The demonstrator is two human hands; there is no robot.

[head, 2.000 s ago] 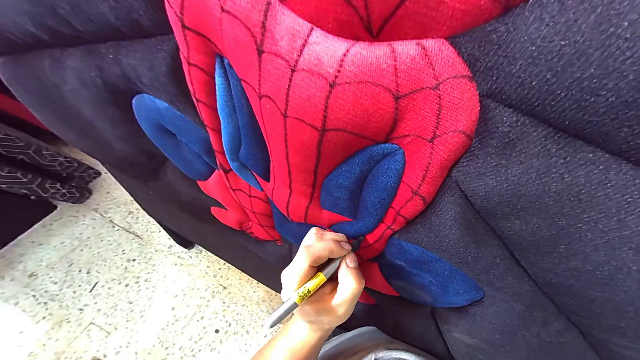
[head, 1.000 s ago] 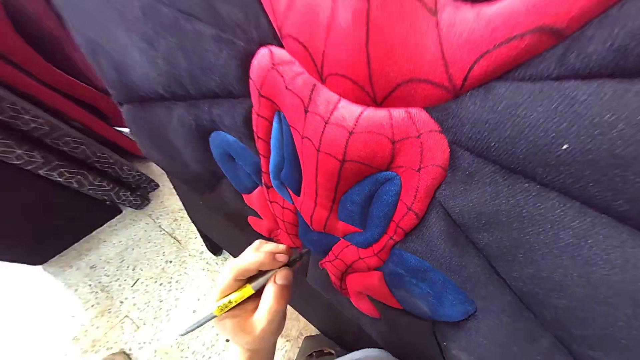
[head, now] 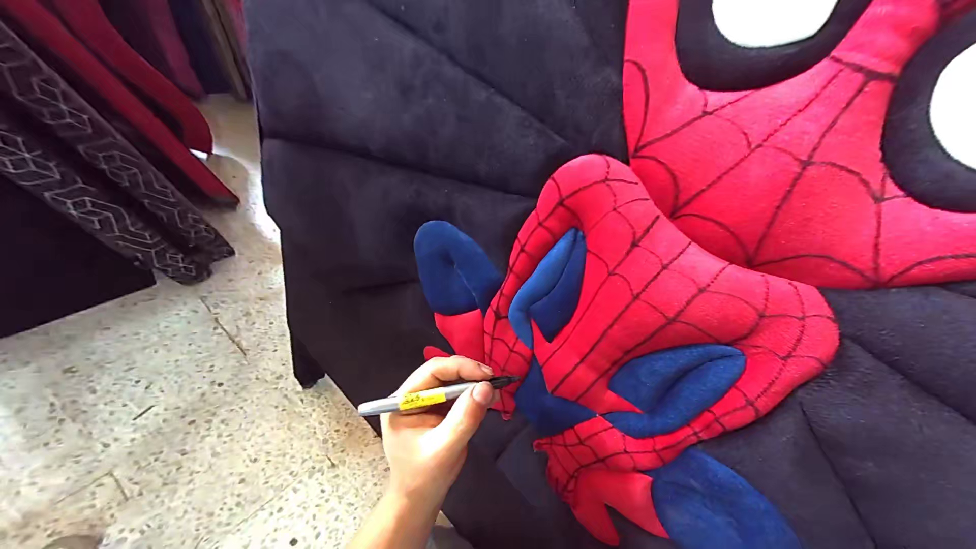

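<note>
My left hand (head: 431,435) grips a grey marker pen (head: 427,398) with a yellow label. Its dark tip points right and meets or nearly meets the edge of the red plush padded Spider-Man figure (head: 648,290), beside a blue patch (head: 550,404) at its narrow lower part. Black web lines run over the red plush, and blue padded shapes (head: 679,385) are set in it. Above at the right lies the figure's large red mask (head: 808,168) with white, black-rimmed eyes. My right hand is out of view.
The figure lies on a dark padded fabric panel (head: 396,206) with seams. Its left edge stands over a speckled stone-like floor (head: 252,427). At the left are dark patterned fabric (head: 99,183) and red fabric-covered pieces (head: 145,84).
My left hand with the marker has moved from the blue patch at the figure's middle to its lower left edge. The view has shifted, showing the mask's eyes.
</note>
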